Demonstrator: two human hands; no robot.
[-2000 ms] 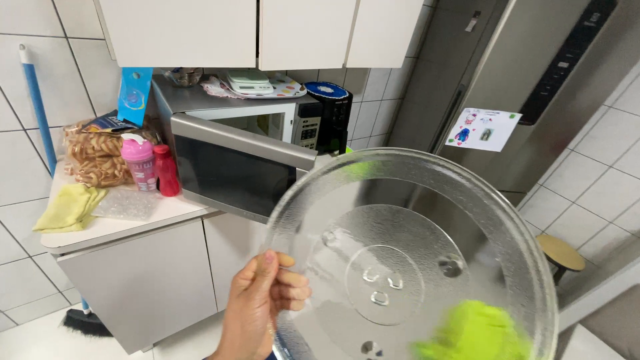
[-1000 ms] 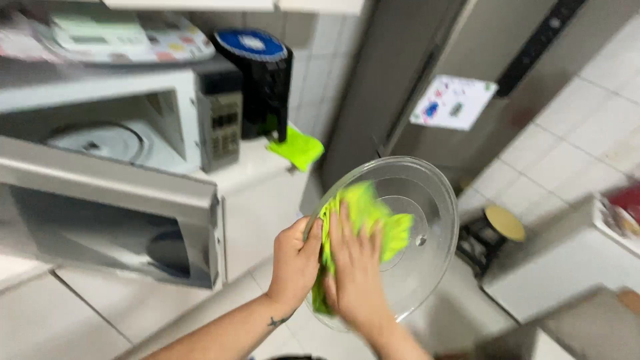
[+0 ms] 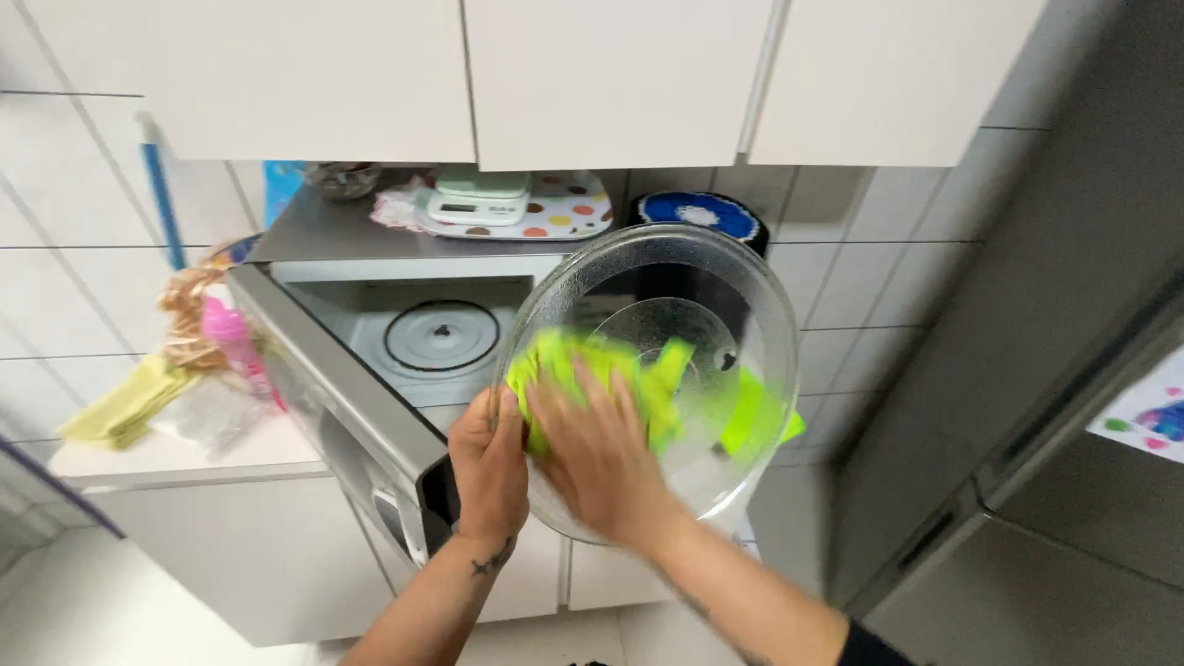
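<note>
My left hand (image 3: pixel 488 462) grips the left rim of a round glass microwave turntable plate (image 3: pixel 684 277), which is tilted up in front of me. Spread flat, my right hand (image 3: pixel 597 444) presses a bright yellow-green cloth (image 3: pixel 578 356) against the plate; hand and cloth are blurred. Behind the plate's left edge stands a microwave oven (image 3: pixel 314 217) with its door (image 3: pixel 342 361) swung open. Its roller ring (image 3: pixel 442 335) lies on the cavity floor. Another bright green cloth (image 3: pixel 754 416) shows through the lower right of the plate.
A kitchen scale (image 3: pixel 479 199) and a dotted tray (image 3: pixel 564 208) sit on the microwave. Left of it are a pink bottle (image 3: pixel 231 333), a folded yellow cloth (image 3: pixel 134 402) and a bag (image 3: pixel 208 412). Wall cabinets (image 3: pixel 620 83) hang above; a refrigerator (image 3: pixel 1017 324) stands at right.
Two seconds ago only my left hand was seen holding the plate; since one second ago my right hand presses the cloth on it. The view has swung back toward the microwave.
</note>
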